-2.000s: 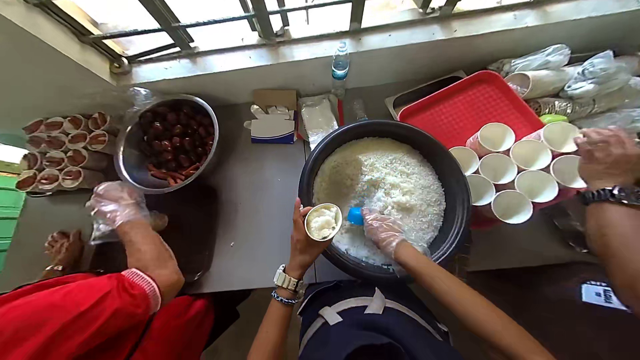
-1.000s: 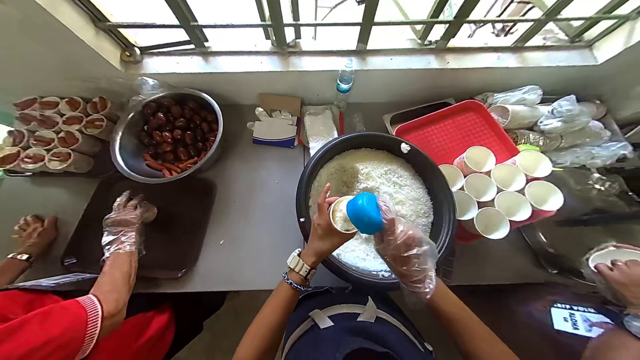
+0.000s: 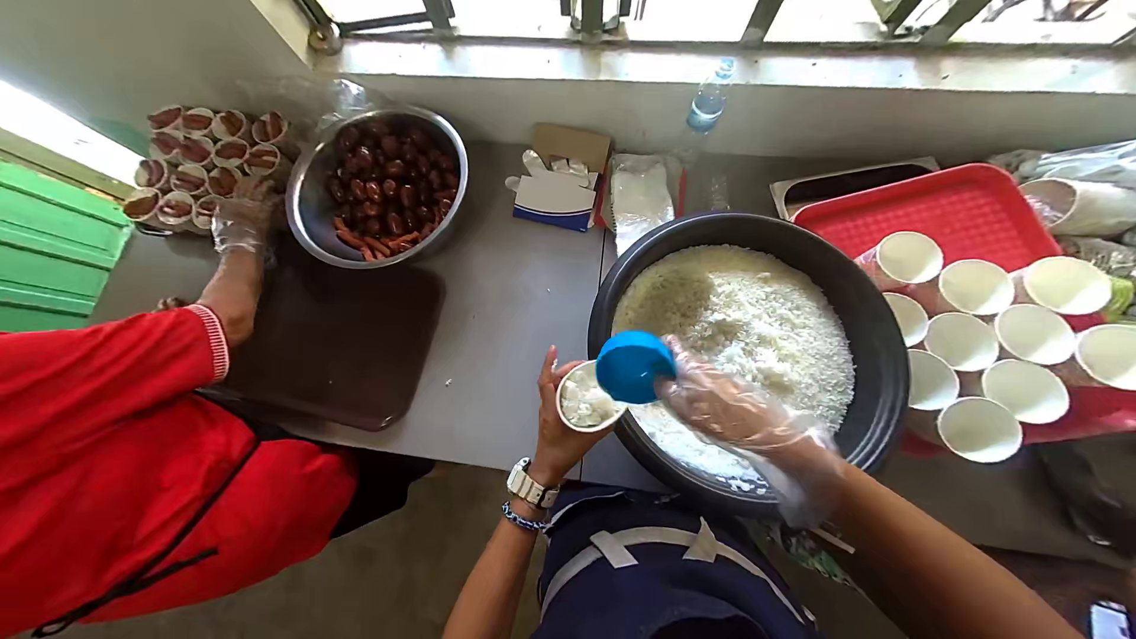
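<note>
My left hand (image 3: 561, 430), bare with a white watch at the wrist, holds a paper cup (image 3: 589, 399) with white rice in it, left of a large black pot. In a clear plastic glove, my right hand (image 3: 723, 404) grips a blue plastic scoop (image 3: 634, 367), tilted at the cup's right rim. Whether the scoop touches the cup, I cannot tell. Below and behind my right hand, the black pot (image 3: 887, 355) holds a mass of white rice (image 3: 781, 328), hollowed near its middle.
Empty paper cups (image 3: 1037, 334) stand on a red tray (image 3: 958, 209) at right. At left are a steel bowl (image 3: 302, 209) of red sausages, filled cups (image 3: 191, 164), a brown tray (image 3: 342, 346) and a person's gloved hand (image 3: 244, 222). A glove box (image 3: 555, 195) and bottle (image 3: 708, 98) stand behind.
The blue scoop has moved from the rice to the cup since two seconds ago. At left, the other person's gloved hand has gone from the brown tray to the filled cups. The view has shifted.
</note>
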